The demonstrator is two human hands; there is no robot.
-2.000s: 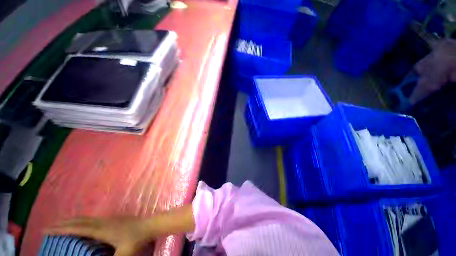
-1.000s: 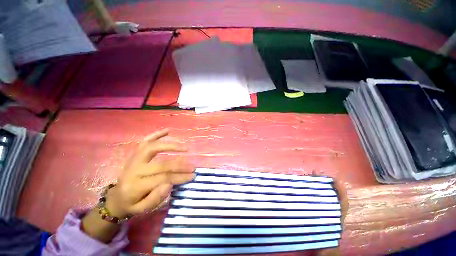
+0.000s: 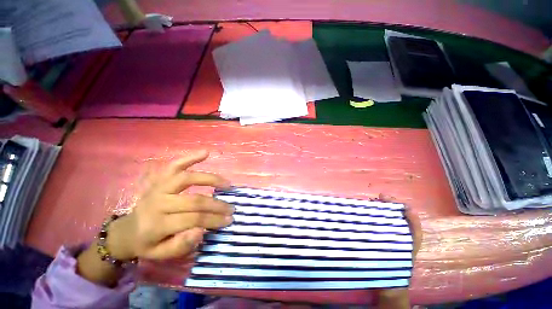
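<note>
A panel stack (image 3: pixel 308 241) lies at the front of the pink-red bench, its long edges showing as white, pale-blue and dark stripes. My left hand (image 3: pixel 175 211), bare with a bead bracelet, is at the stack's left end. Its fingers are spread and the fingertips touch the upper left edges. My right hand (image 3: pixel 415 232) is around the stack's right end, mostly hidden behind and below it.
A finished pile (image 3: pixel 511 145) of black panels and white sheets is at right, another pile (image 3: pixel 27 181) at far left. Loose paper sheets (image 3: pixel 263 84), a small dark panel (image 3: pixel 419 63) and a yellow tab (image 3: pixel 362 104) lie at the back. Another person's hand (image 3: pixel 133 12) shows at upper left.
The view has swung from the right-hand pile and blue bins to the bench front. Since the last earlier frame, my left fingers have moved onto the stack's upper left edges.
</note>
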